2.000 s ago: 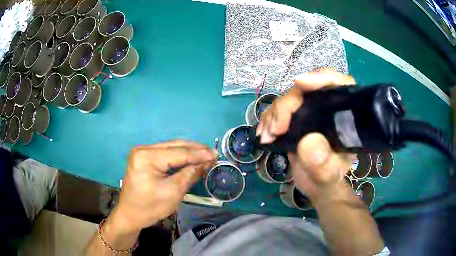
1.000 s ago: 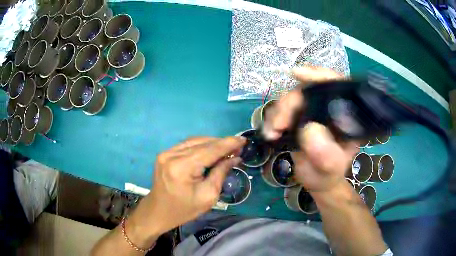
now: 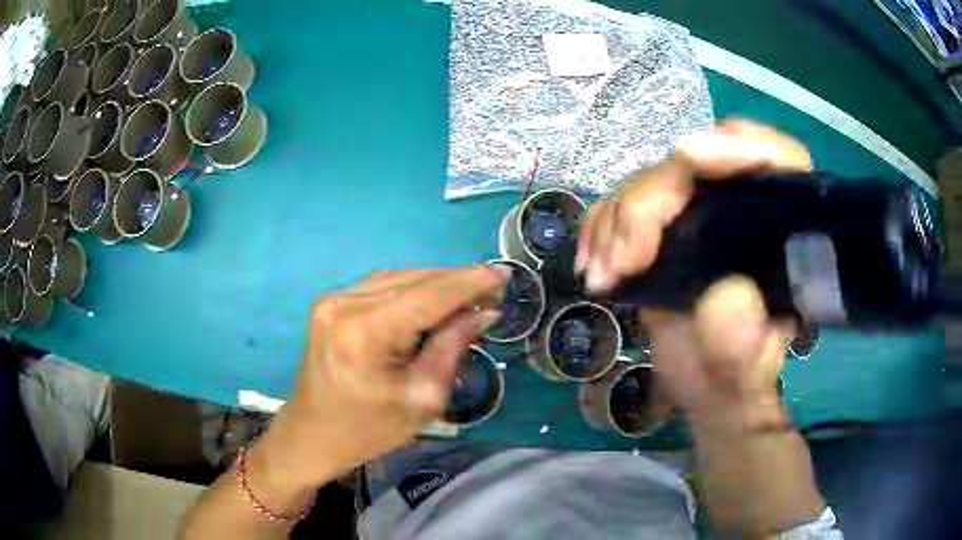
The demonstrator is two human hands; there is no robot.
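Observation:
My right hand [image 3: 696,243] is shut on a thick black electric screwdriver [image 3: 770,248] with a pale label, held sideways above the housings. The screwdriver's tip is hidden by the fingers. My left hand [image 3: 390,348] is beside a round housing [image 3: 517,301], thumb and forefinger bent towards each other. I cannot tell whether a small part is between them. Another housing [image 3: 583,341] with a dark motor hub inside stands to the right, one [image 3: 551,227] stands behind, and one [image 3: 472,386] is partly hidden by my left hand.
A clear bag of silver-grey bits [image 3: 575,116] with a white label lies at the back. Many housings [image 3: 148,206] stand clustered at the left, near a white heap [image 3: 21,51]. A white edge strip [image 3: 812,105] curves along the far right. A person's leg [image 3: 63,406] shows at lower left.
My right hand and the screwdriver have moved right, away from my left hand. My left hand has shifted slightly left. The view has shifted too, so the bench things sit further left.

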